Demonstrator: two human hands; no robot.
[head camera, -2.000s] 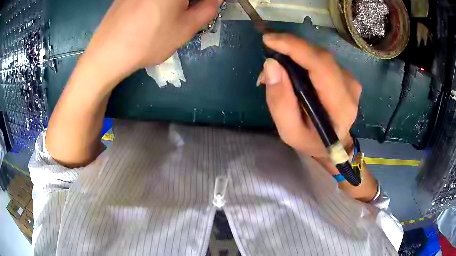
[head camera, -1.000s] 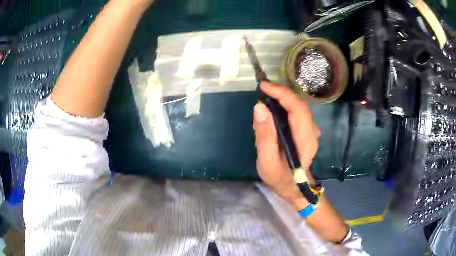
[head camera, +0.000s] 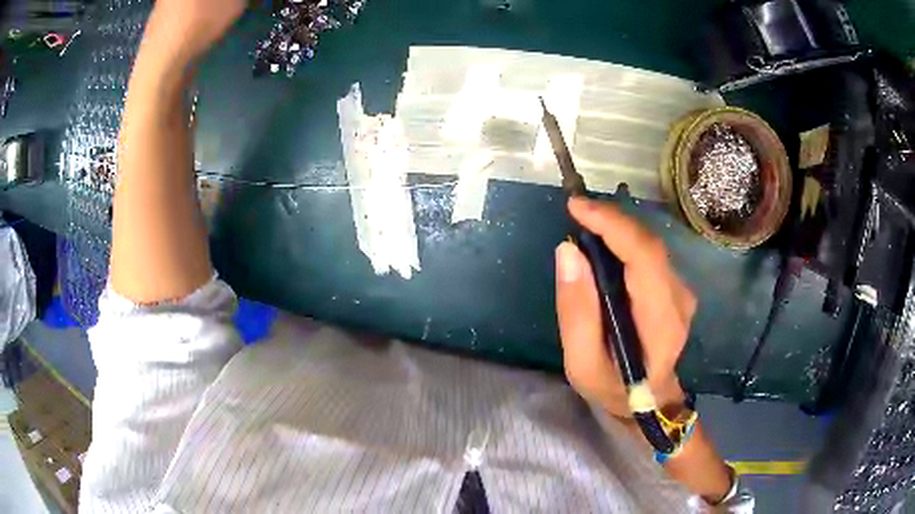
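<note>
My right hand (head camera: 627, 301) holds the black soldering iron (head camera: 617, 311) like a pen, its brownish tip pointing up and away over the taped work strip (head camera: 622, 110). My left hand (head camera: 201, 20) is at the top left edge, partly cut off, beside a loose component pile (head camera: 301, 35); its fingertips are out of the picture, so I cannot tell what it holds. Masking tape pieces (head camera: 386, 201) lie at the strip's left end, and a shorter piece (head camera: 470, 191) hangs from its front edge. A thin wire (head camera: 271, 185) runs across the mat toward the tape.
A round brownish-yellow holder (head camera: 683, 171) with a silvery crumpled mass (head camera: 724, 173) stands at the strip's right end. Black equipment (head camera: 788, 40) stands at upper right, with a black cable (head camera: 771, 321) below the holder. Glittering plastic trays (head camera: 95, 120) are at the left. The green mat (head camera: 482, 291) lies in front.
The view has shifted since one second ago, with the strip now further right. The component pile has come into view by my left hand. The iron remains in my right hand, tip over the strip.
</note>
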